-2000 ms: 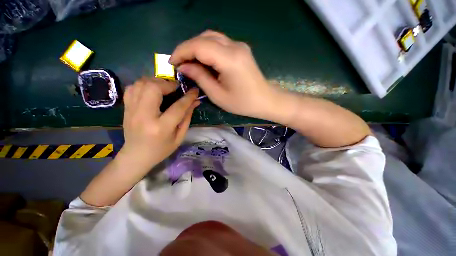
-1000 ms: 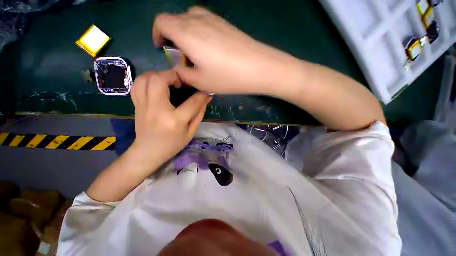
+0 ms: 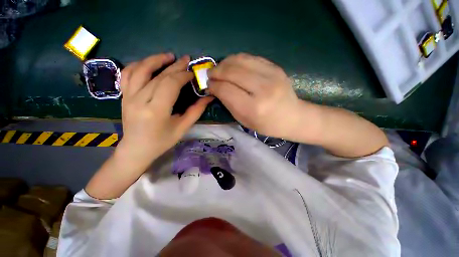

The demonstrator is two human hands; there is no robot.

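A watch housing (image 3: 193, 85) with a pale rim is held between my two hands, near the bench's front edge. A battery (image 3: 202, 75) with a white face and yellow edges lies over the inside of this housing. My left hand (image 3: 156, 98) grips the housing from the left, with thumb and fingers around its side. My right hand (image 3: 251, 90) has its fingertips on the battery's right side, covering part of it. A second housing (image 3: 102, 79) lies on the bench to the left, open side up, dark inside. Its battery (image 3: 81, 43) lies just behind it, white face up.
A white tray (image 3: 375, 45) with square pockets stands at the back right, holding a few yellow-black units. Crumpled clear film (image 3: 15, 22) lies at the back left. Hazard tape (image 3: 59, 138) and brown cartons (image 3: 43, 203) are on the floor at left.
The battery, earlier beside the held housing and then partly hidden by my right hand, now shows over the housing. My right hand has moved from behind to the housing's right side.
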